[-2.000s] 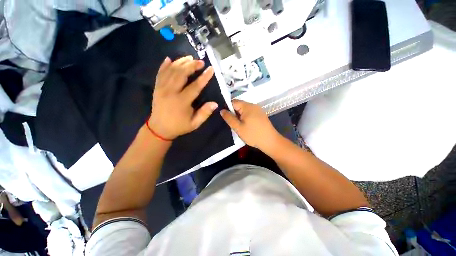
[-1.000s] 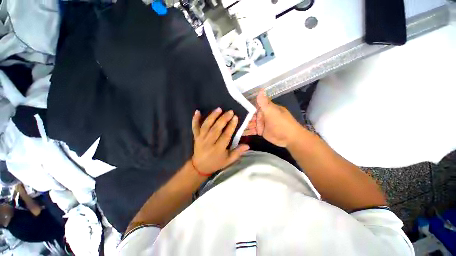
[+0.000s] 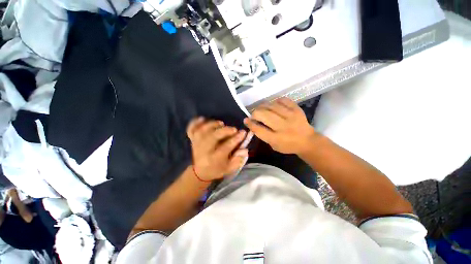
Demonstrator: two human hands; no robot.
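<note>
The large black fabric panel [image 3: 155,98] lies over the left side of the machine table and down to my lap. A narrow white fabric edge [image 3: 225,73] shows along its right side, from the needle area [image 3: 205,45] of the overlock machine [image 3: 242,20] down to my fingers. My left hand [image 3: 216,149], slightly blurred, has its fingers bent on the panel's edge near my lap. My right hand [image 3: 279,125] pinches the edge between thumb and fingers at the table's front edge. The fabric under my fingers is partly hidden.
A black phone [image 3: 381,31] lies on the machine table [image 3: 335,51] at right. A white panel pile [image 3: 392,124] hangs below the table at right. Grey-white cut pieces [image 3: 38,28] are heaped at left. Part of another person's hand [image 3: 20,206] shows at lower left.
My left hand has moved from the machine down to the panel's lower edge. My right hand now grips with thumb and fingers over the edge. The panel has shifted, and the view has moved.
</note>
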